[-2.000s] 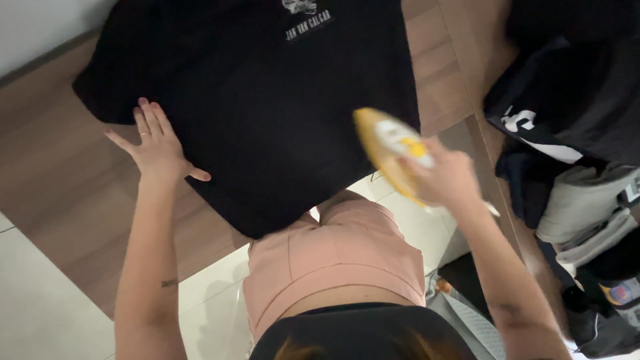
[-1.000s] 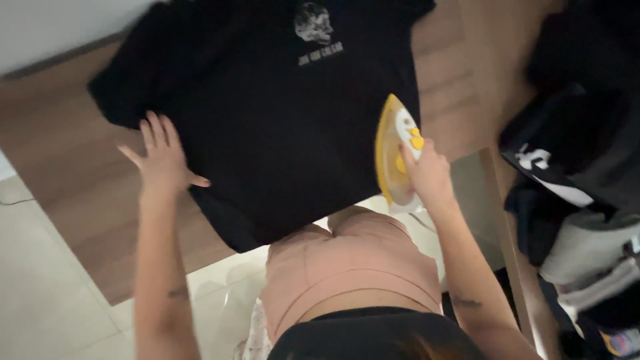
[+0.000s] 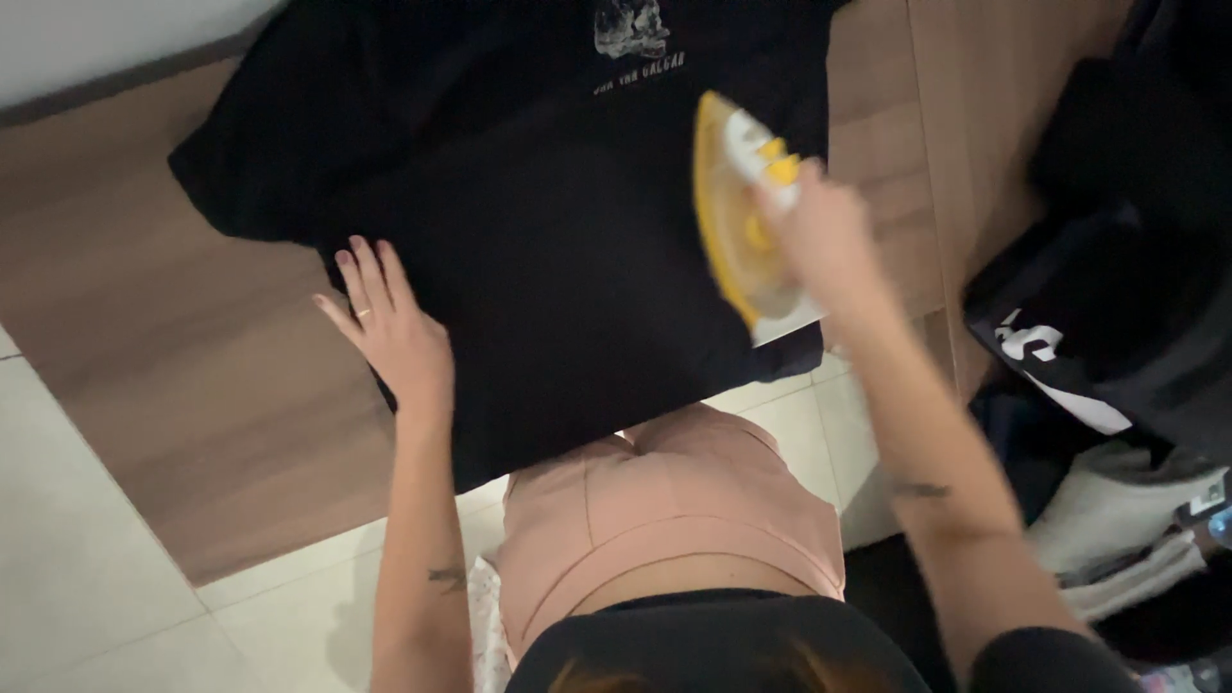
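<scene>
A black T-shirt (image 3: pixel 558 231) with a pale printed picture and lettering lies spread on a wood-grain tabletop (image 3: pixel 241 385), its lower edge reaching past the table's near edge. My left hand (image 3: pixel 390 332) rests flat on the shirt's left side, fingers apart, with a ring on one finger. My right hand (image 3: pixel 828 236) is closed around the handle of a yellow and white clothes iron (image 3: pixel 736 221). The iron is over the right part of the shirt, its tip pointing away from me. Whether its soleplate touches the cloth I cannot tell.
Dark garments (image 3: pixel 1126 221), one with a white print, are heaped at the right beside a wooden panel (image 3: pixel 1001 115). Below them lie a grey garment (image 3: pixel 1136 491) and other items. A pale wall (image 3: pixel 115 38) borders the table's far left; light floor tiles (image 3: pixel 87 510) show below.
The iron in my right hand has moved away from me and inward over the shirt from its right edge. My left hand remains at the shirt's left side.
</scene>
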